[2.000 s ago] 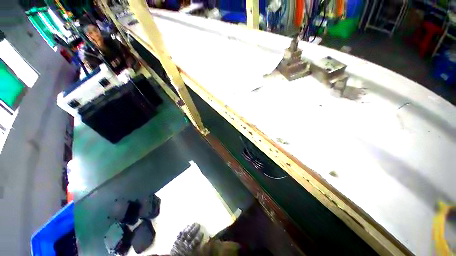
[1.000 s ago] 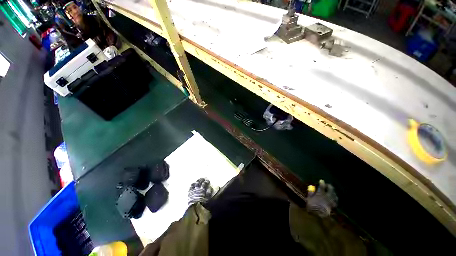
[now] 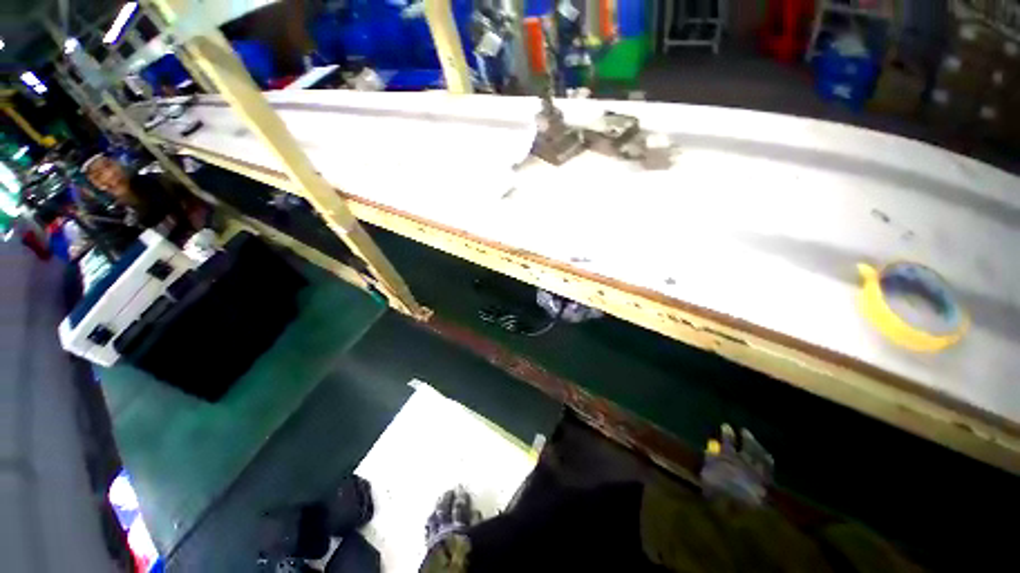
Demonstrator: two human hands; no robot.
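Several flat black clipped-corner pieces (image 3: 351,503) lie together at the lower left, partly on the white sheet (image 3: 427,445) and partly on the green bench; the lower ones are cut off by the picture's edge. My left hand (image 3: 452,518), in a grey striped glove, rests on the sheet to the right of them, fingers slightly apart and holding nothing visible. My right hand (image 3: 739,466), gloved, is at the conveyor's near edge, fingers spread. A small yellow spot shows at its left side; I cannot tell what it is.
The green conveyor belt (image 3: 643,375) carries a coiled black cord (image 3: 517,322) and a shiny plastic-wrapped item (image 3: 566,308). Beyond is a white shelf (image 3: 761,213) with a yellow tape roll (image 3: 912,307) and metal fixtures (image 3: 556,137). A black bin (image 3: 213,325) and a person (image 3: 134,196) are further left.
The view has tilted upward since one second ago, so the blue crate and yellow bottle have left the picture. My right hand, unseen two seconds ago, stays by the belt edge. My left hand stays on the sheet.
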